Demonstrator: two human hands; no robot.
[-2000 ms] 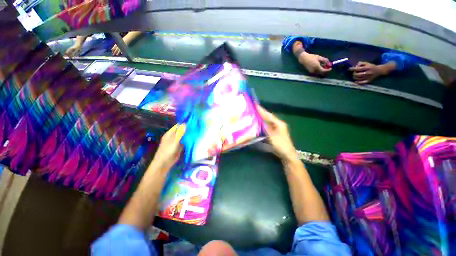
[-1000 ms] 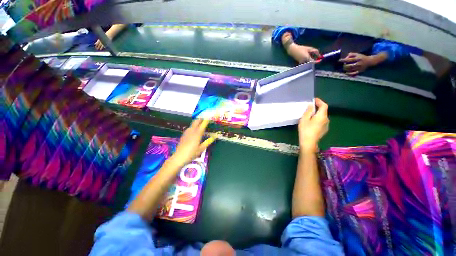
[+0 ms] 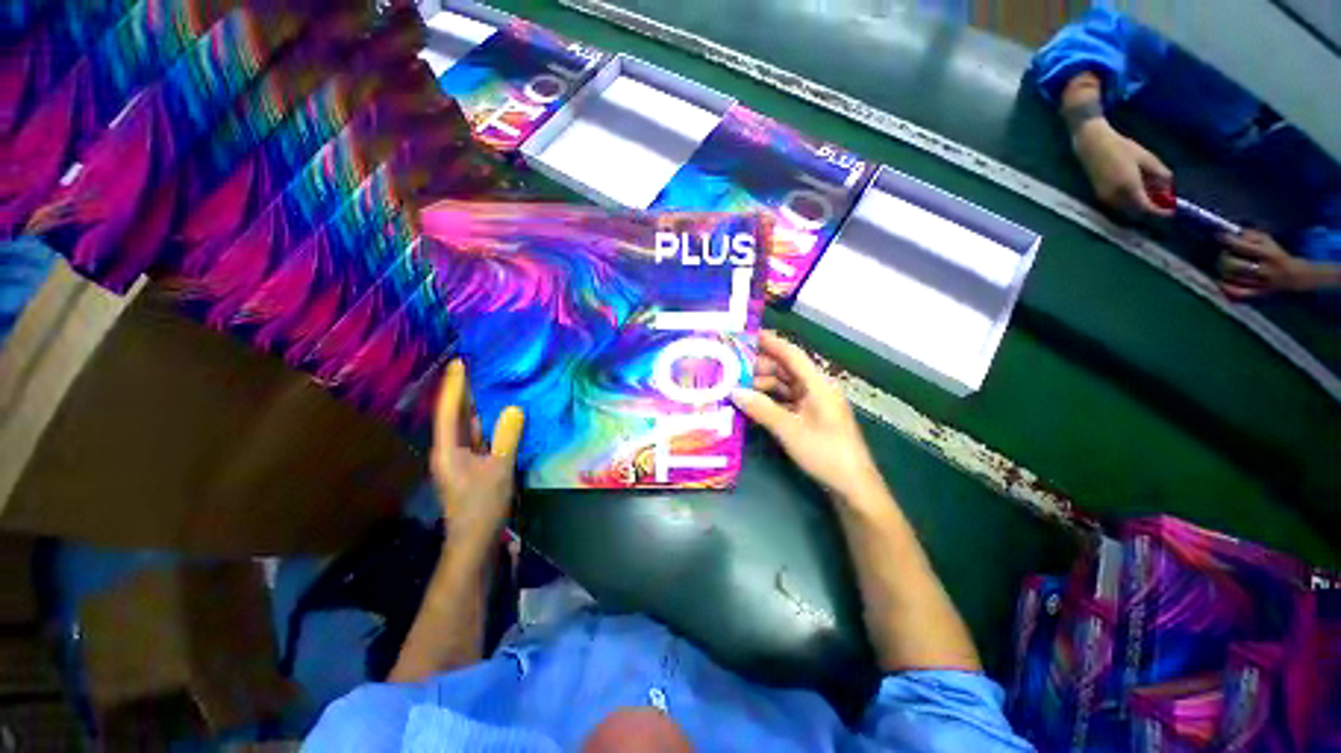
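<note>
A printed box (image 3: 603, 346) with magenta, blue and orange swirls and white "PLUS" lettering is held in front of me, top face up. My left hand (image 3: 478, 456) is at its lower left edge, with yellow covers on fingers. My right hand (image 3: 802, 405) grips its right edge, thumb on top. Its underside is hidden, so I cannot tell if it is closed. Beyond it on the green conveyor (image 3: 1147, 397) lie a white box base (image 3: 919, 280), a printed lid (image 3: 765, 184) and another white base (image 3: 625, 133) in a row.
A tall leaning stack of boxes (image 3: 221, 191) stands at left, above a brown carton (image 3: 221, 456). More printed boxes (image 3: 1206, 633) lie at right. A chipped conveyor rail (image 3: 941, 434) crosses beyond my hands. A person's hands (image 3: 1125, 169) hold a pen-like item across the conveyor.
The white base that my right hand held is now released on the conveyor. Both hands have come back and hold a printed box. The view has turned and shifted downward.
</note>
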